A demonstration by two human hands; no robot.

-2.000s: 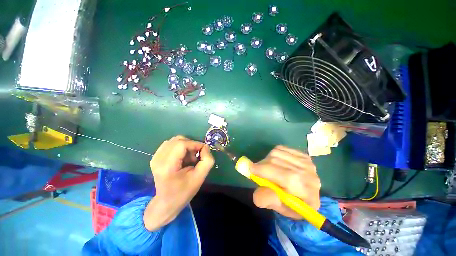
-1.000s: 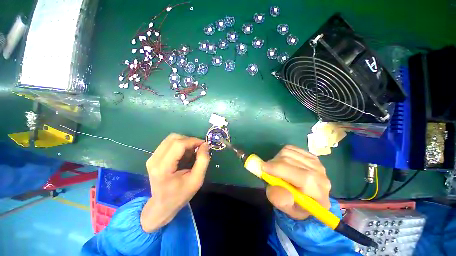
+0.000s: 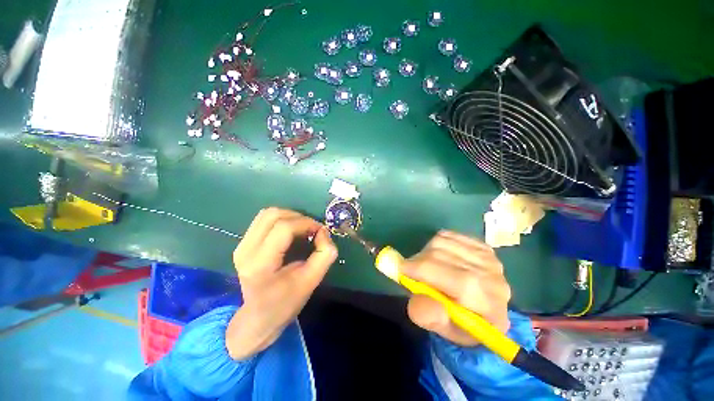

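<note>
A round housing assembly [image 3: 343, 213] with a board inside lies on the green mat, a white tab [image 3: 344, 189] at its far edge. My left hand [image 3: 283, 270] is at its left edge, thumb and forefinger pinched. Thin solder wire [image 3: 176, 217] runs to this hand from the left; the fingertips hide its end. My right hand [image 3: 456, 288] holds a soldering iron [image 3: 458, 313] with a yellow handle like a pen. Its metal tip is at the lower right of the housing. Whether it touches the board is too small to tell.
Tangled leads with white plugs [image 3: 235, 90] and loose LED boards [image 3: 368, 57] lie beyond. A black fan [image 3: 540, 117], cream pads [image 3: 513, 219] and a blue station [image 3: 599, 239] are right. A yellow stand [image 3: 66, 213] and wrapped white stack [image 3: 82, 70] are left. A blister tray [image 3: 603, 364] is lower right.
Over the last second, the iron and my right hand have moved slightly left, with the tip lower on the housing. My left fingertips have shifted slightly right. The housing stays in place.
</note>
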